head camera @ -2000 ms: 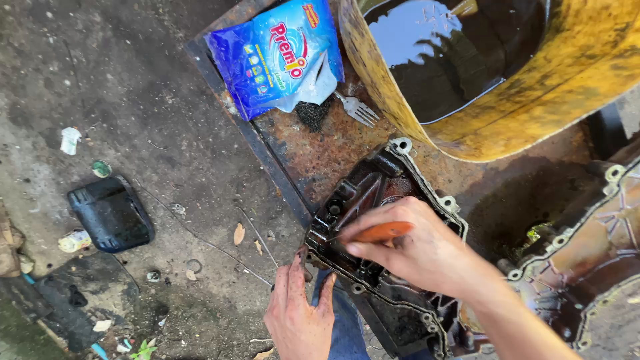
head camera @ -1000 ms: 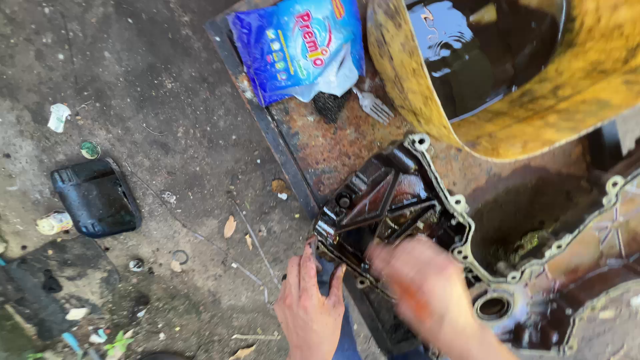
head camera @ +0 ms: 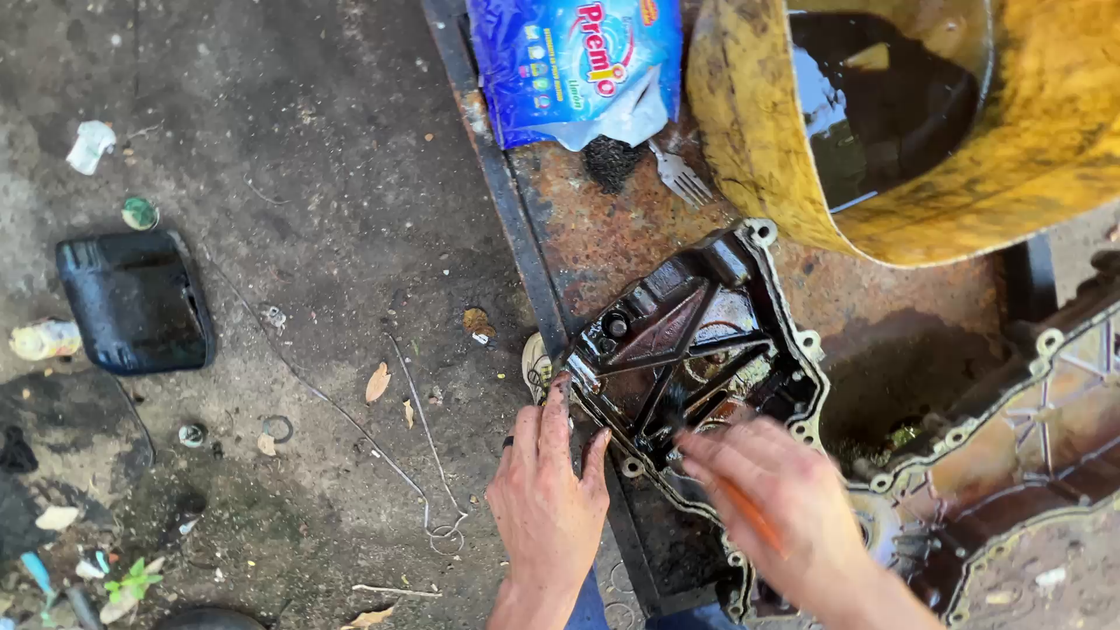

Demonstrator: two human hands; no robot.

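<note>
An oily cast-metal engine cover [head camera: 674,350] lies hollow side up on a rusty metal table. My left hand [head camera: 551,490] rests on its left rim, fingers spread along the edge, with a dark ring on one finger. In my right hand [head camera: 774,494] is a brush with an orange handle [head camera: 748,516], its dark bristles down inside the lower part of the cover; the hand is blurred. Dark wet oil coats the ribs and walls of the cover. How far the casting runs on beneath my right hand is hidden.
A yellow plastic container [head camera: 954,219] of dark liquid stands at the upper right. Near it lie a metal fork [head camera: 680,175], a black scouring pad [head camera: 610,164] and a blue detergent bag [head camera: 569,70]. Another casting [head camera: 1006,446] is at right. A black container [head camera: 136,302] and bent wire [head camera: 319,394] lie on the ground.
My right hand, with the orange-handled brush, has moved from the cover's left part toward its lower right part. My left hand stays at the left rim. The view has shifted slightly.
</note>
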